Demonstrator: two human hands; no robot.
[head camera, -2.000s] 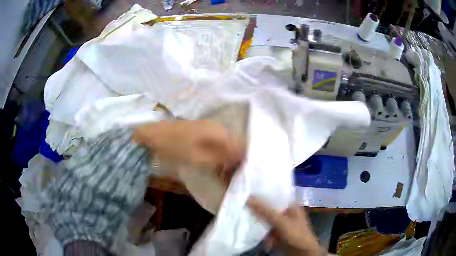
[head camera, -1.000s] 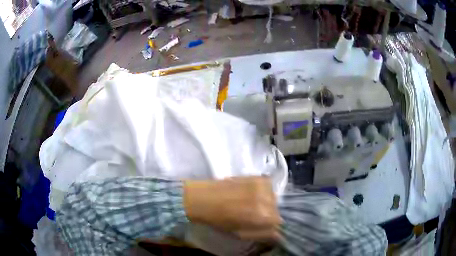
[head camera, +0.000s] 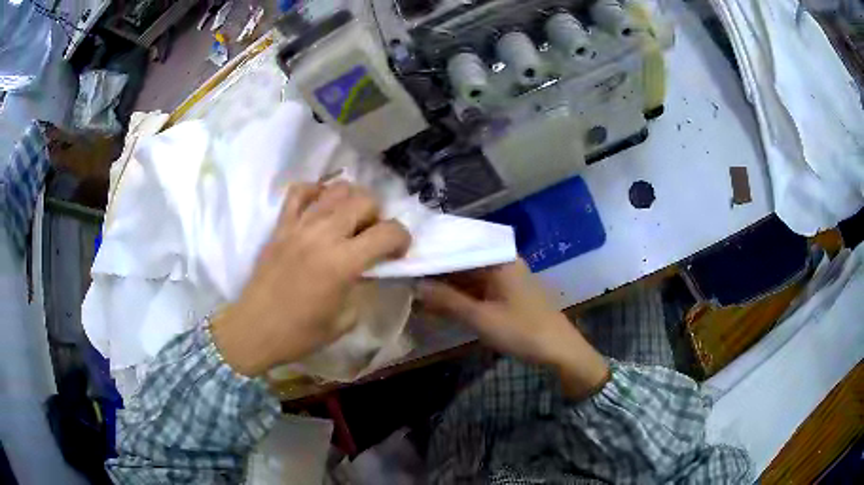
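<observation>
White knit garment body (head camera: 189, 199) lies bunched left of and in front of the overlock machine (head camera: 540, 123). My left hand (head camera: 308, 270) grips the cloth near the presser foot area (head camera: 431, 185), fingers curled on it. My right hand (head camera: 516, 313) holds a folded white edge (head camera: 464, 248) from below; its fingertips are partly hidden under the cloth. The folded edge points right, over the blue plate (head camera: 564, 223). A cream piece (head camera: 365, 341) hangs below my left hand. The needle itself cannot be made out.
Four pale tension dials (head camera: 519, 55) line the machine front. Stacked white cut pieces (head camera: 796, 123) hang along the table's right side. A yellow-edged side table (head camera: 204, 83) lies under the cloth at left. A brown open box (head camera: 748, 327) and white pieces stand low at right.
The view has moved closer to the machine and tilted. My arms, crossed one second ago, are now apart. The cloth has come to the needle area, with a folded edge between my hands.
</observation>
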